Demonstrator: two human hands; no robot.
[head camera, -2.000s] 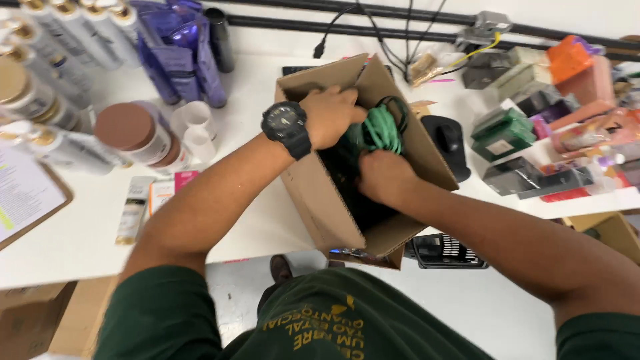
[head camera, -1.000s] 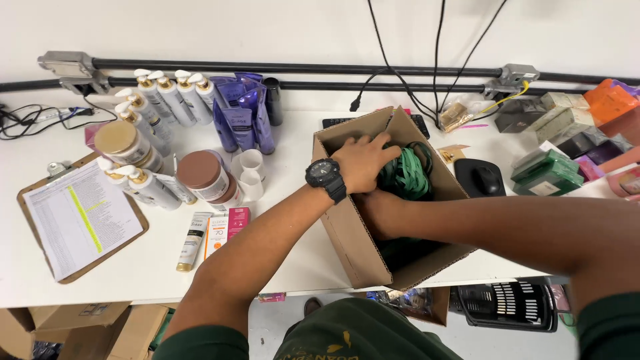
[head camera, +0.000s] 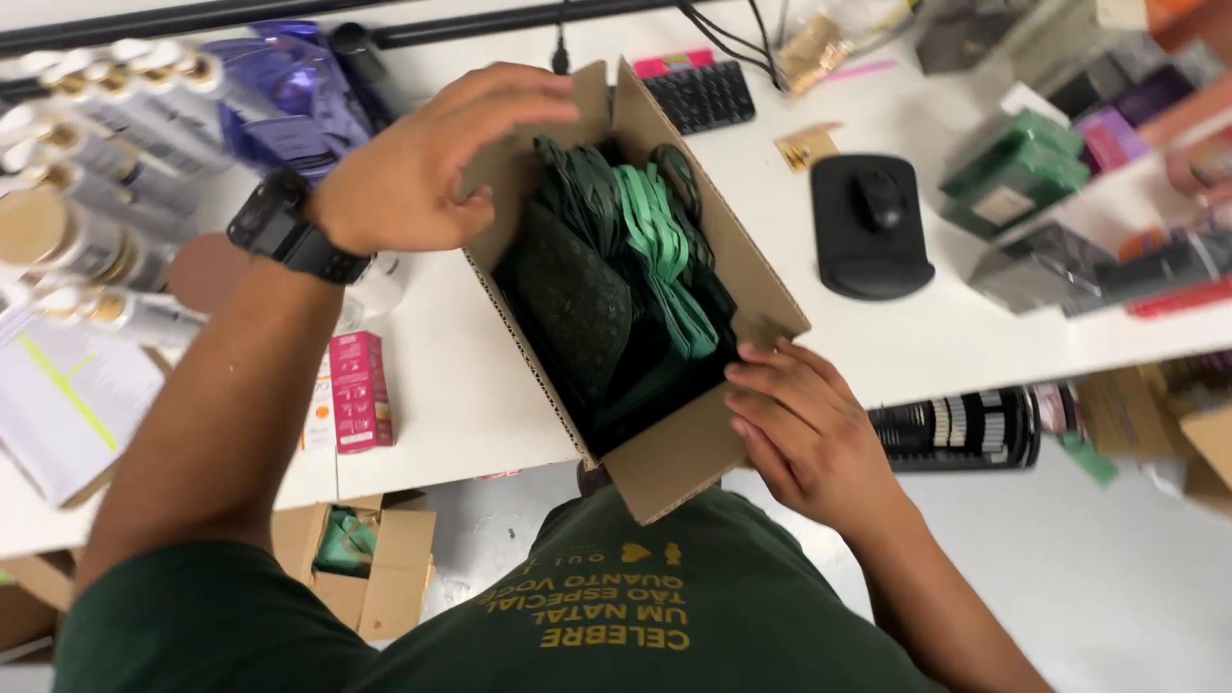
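Observation:
An open cardboard box (head camera: 674, 462) stands at the front edge of the white table, its near flap folded outward. Inside lie bundled dark green handles or straps, a lighter green bundle of ribbon-like straps (head camera: 664, 255) and dark green patterned material (head camera: 568, 289). My left hand (head camera: 423, 164), with a black watch on the wrist, hovers over the box's left far side, fingers spread and holding nothing. My right hand (head camera: 804, 423) rests against the near right corner of the box by the flap; whether its fingers pinch the cardboard cannot be told.
Pump bottles (head camera: 144, 106), purple pouches (head camera: 289, 106), a pink carton (head camera: 361, 390) and a clipboard (head camera: 67, 404) are on the left. Behind and right lie a keyboard (head camera: 703, 96), a mouse on a black pad (head camera: 871, 260) and several boxed products. A black basket (head camera: 953, 428) sits below the table.
Both hands were inside the box. My left hand has lifted out above the far left side, and my right hand has come out to the near right corner. The view has shifted.

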